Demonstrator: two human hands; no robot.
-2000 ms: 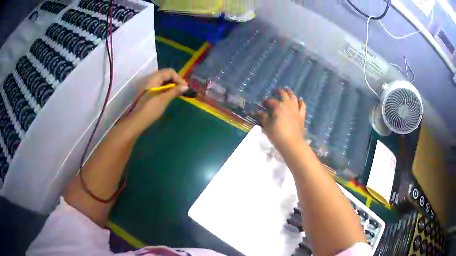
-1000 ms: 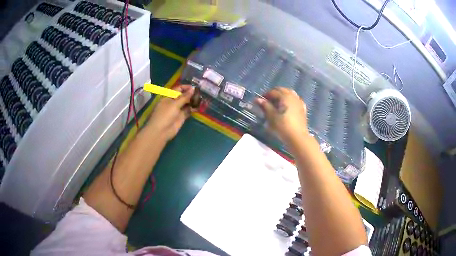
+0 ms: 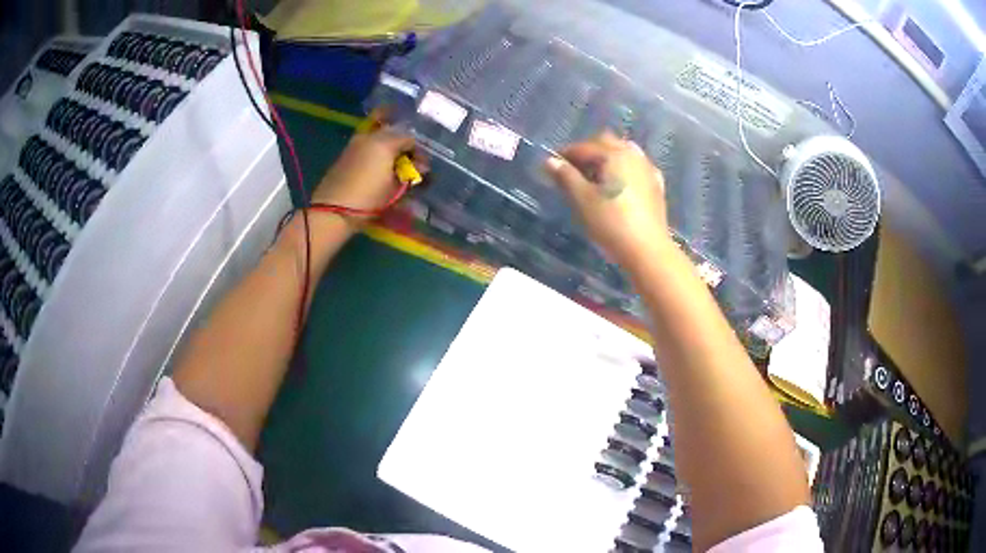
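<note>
My left hand (image 3: 368,173) is at the front left corner of the clear blister trays (image 3: 616,119), closed around the yellow probe (image 3: 408,170). Red and dark test leads (image 3: 292,162) run over the forearm. The upper clear trays stand raised at the front left, with a gap above the lower ones. My right hand (image 3: 622,194) pinches at their front edge; a small greyish round thing shows blurred by the fingers. The white blister tray (image 3: 497,400) lies in front of me, with black discs (image 3: 622,448) on edge in rows at its right, partly behind my right forearm.
A tall filled white tray stack (image 3: 141,292) stands at left. A white fan (image 3: 830,197) and a booklet (image 3: 802,340) are at right. Dark stacked trays with flat discs (image 3: 903,486) are at lower right. Yellow and blue items (image 3: 357,24) lie at the back left.
The clear trays' front left edge has risen away from the lower trays. My left hand has turned, so the probe shows end-on. The camera view has shifted slightly.
</note>
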